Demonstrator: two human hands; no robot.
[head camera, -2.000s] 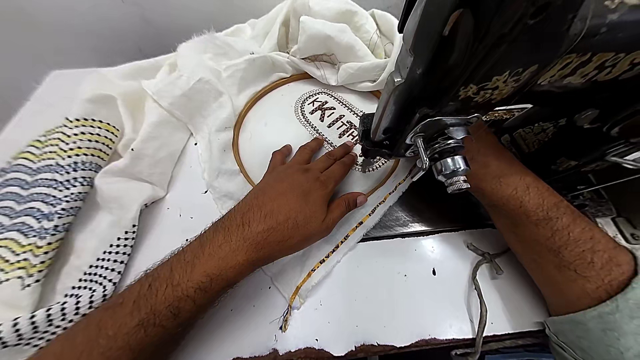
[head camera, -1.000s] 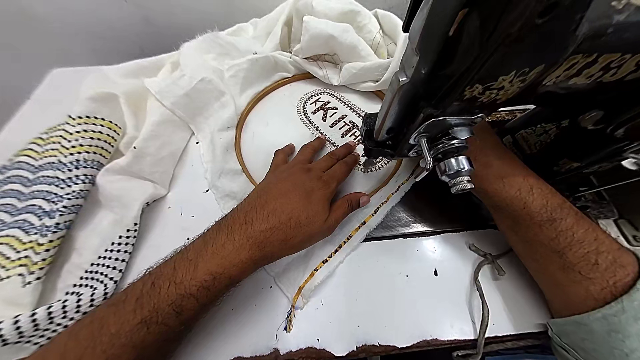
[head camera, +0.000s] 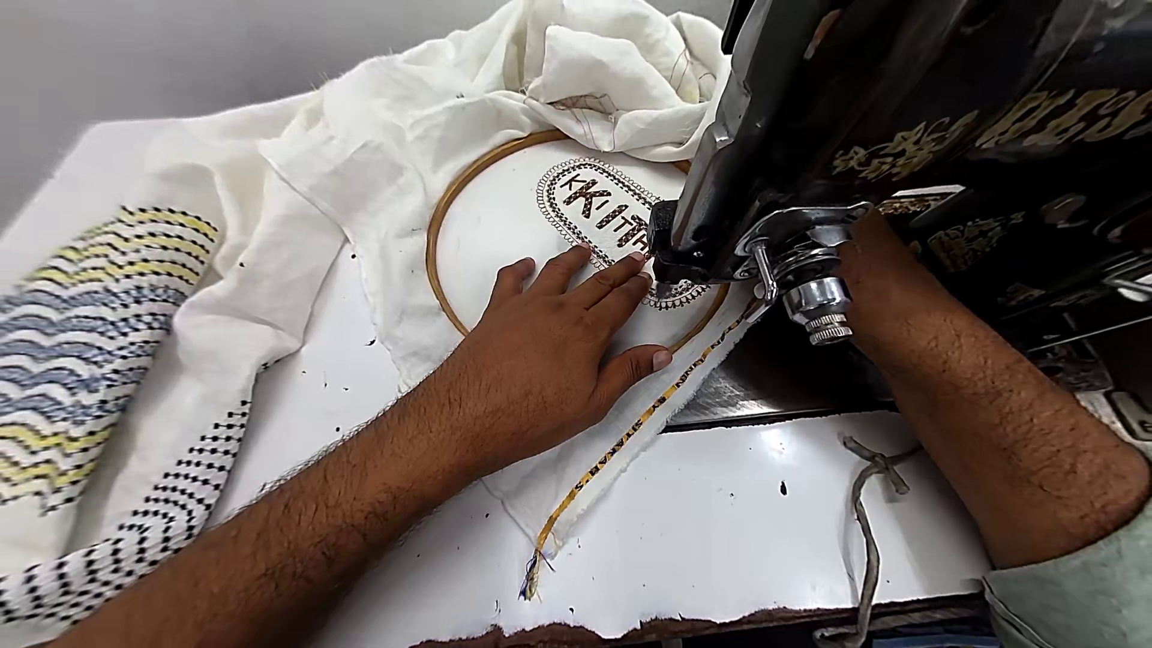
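Note:
My left hand (head camera: 558, 351) lies palm down on white cloth stretched in a wooden embroidery hoop (head camera: 436, 243). Its fingers are spread, and the fingertips touch the cloth beside the machine's needle area. Dark embroidered letters (head camera: 607, 209) inside an oval stitched border show on the hooped cloth, partly under a black sewing machine (head camera: 837, 99). My right forearm reaches behind the machine's head; the right hand itself is hidden there. A yellow and dark patterned trim (head camera: 630, 432) runs along the cloth's edge near my left thumb.
Bunched white cloth (head camera: 396, 99) lies behind the hoop. Cloth with yellow, blue and black stitching (head camera: 108, 333) drapes at the left. A metal thread tension knob (head camera: 823, 315) juts from the machine. A grey cord (head camera: 866, 531) hangs over the front edge of the white table (head camera: 738, 522).

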